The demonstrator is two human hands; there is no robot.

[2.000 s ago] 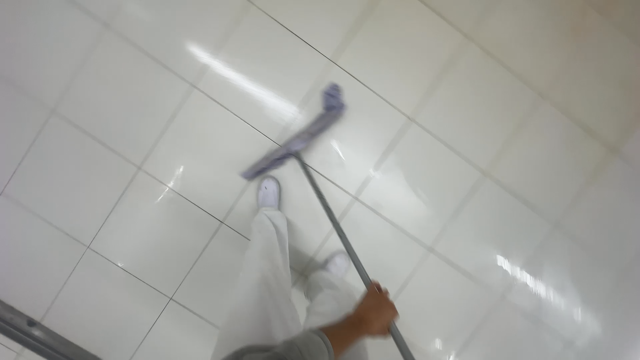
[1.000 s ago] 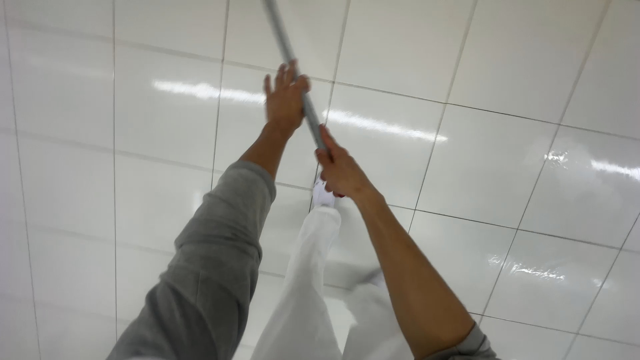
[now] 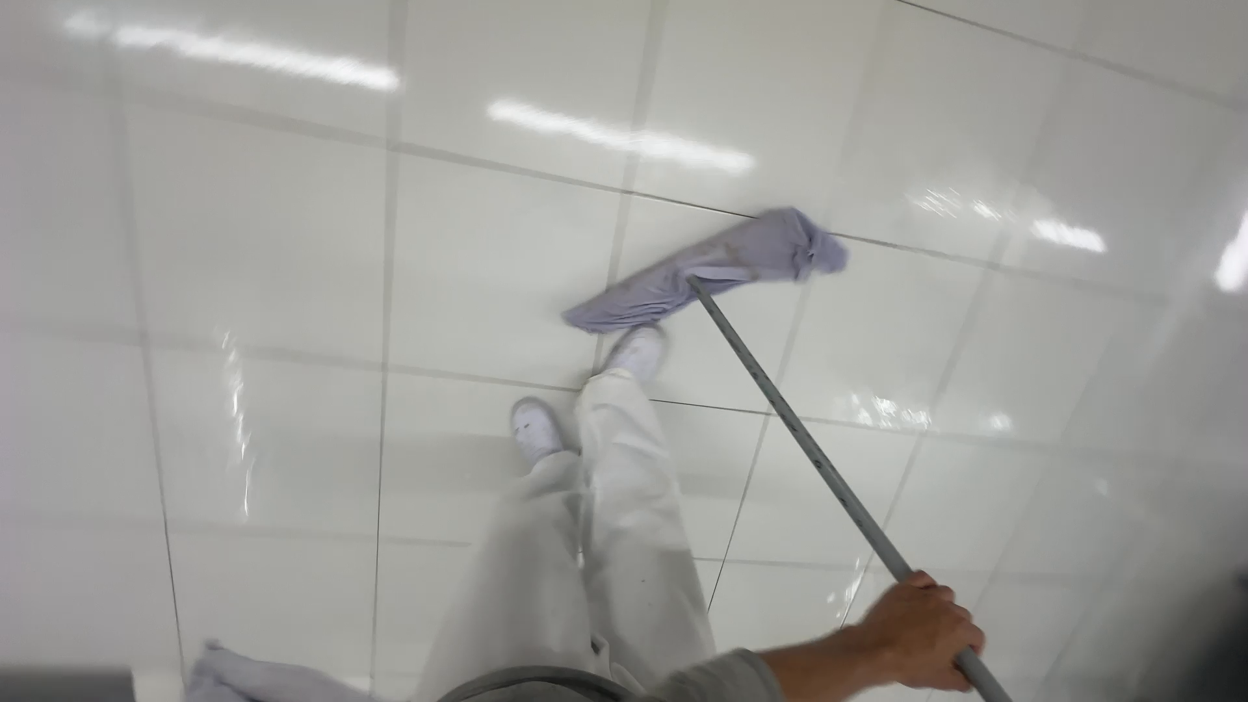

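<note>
My right hand is closed around the grey pole of a flat floor mop, near the lower right. The pole slants up and left to the mop head, which is wrapped in a lilac-grey cloth. This cloth lies on the glossy tiled floor, bunched at its right end. Its left part is close to the toe of one of my white shoes; whether they touch is unclear. My left hand is out of view.
My other shoe is left of and behind the first. A lilac-grey cloth shows at the bottom left, beside a dark grey edge. A dark blurred shape is at the lower right.
One second ago both hands were on the pole and the mop head was out of frame. Now the mop head shows by my feet, and my left hand has left the view.
</note>
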